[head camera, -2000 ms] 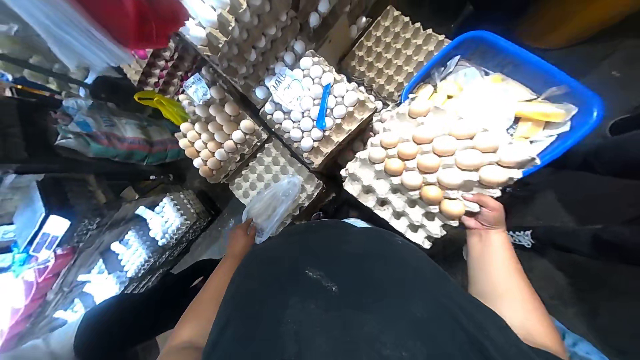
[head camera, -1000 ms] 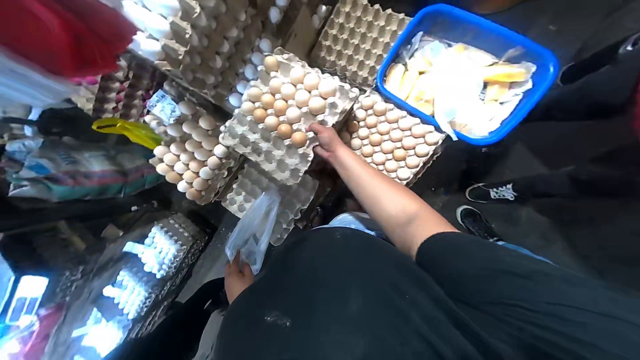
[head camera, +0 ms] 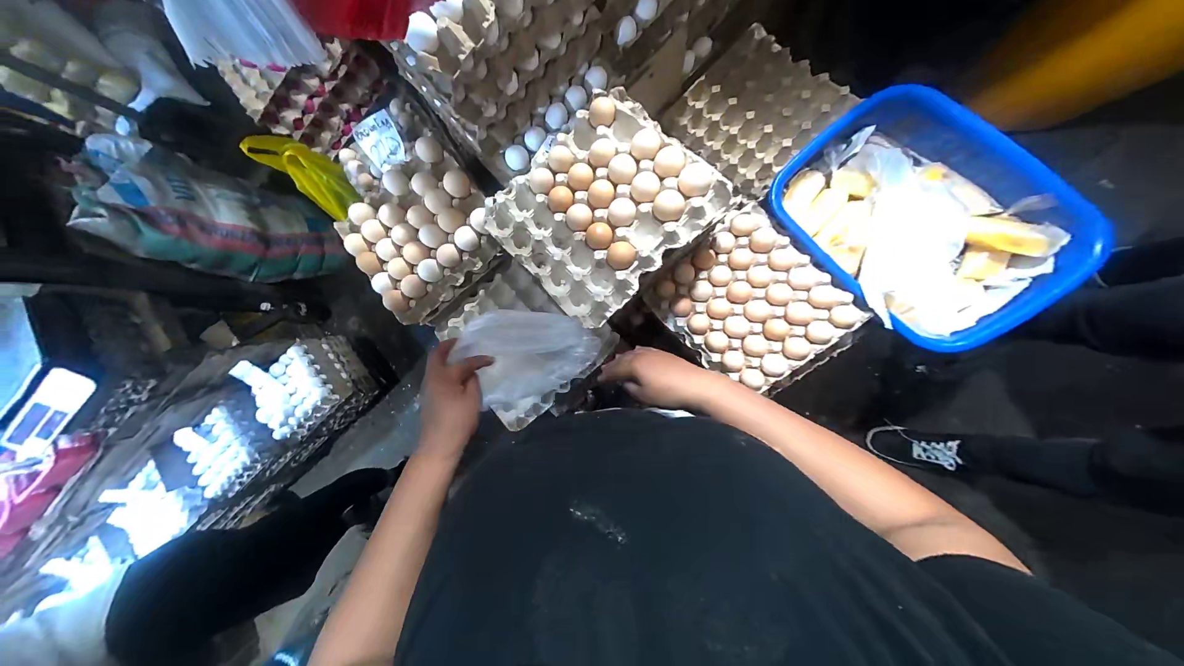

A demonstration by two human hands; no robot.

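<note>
My left hand [head camera: 450, 393] grips the edge of a clear plastic bag [head camera: 532, 356], which lies over a cardboard egg tray [head camera: 518, 413]. To the right of the bag, my right hand [head camera: 652, 375] is low beside the tray's corner; its fingertips are hard to make out. Just above, a partly filled egg tray [head camera: 569, 285] with brown and cream eggs [head camera: 622, 168] rests on other trays. A full tray of brown eggs [head camera: 758, 296] is to the right of it, and another stack with pale brown eggs [head camera: 416, 231] stands to the left.
A blue plastic tub [head camera: 943, 342] with bagged yellow and white pieces is at the right. Empty egg trays [head camera: 754, 102] lie behind. A yellow bag [head camera: 305, 171] and sacks [head camera: 203, 217] are at the left. White eggs [head camera: 287, 388] stand lower left, near a person's dark-clothed leg [head camera: 240, 564].
The partly filled tray, in my right hand two seconds ago, now rests on the central stack. My right hand has let it go and moved down toward the plastic bag.
</note>
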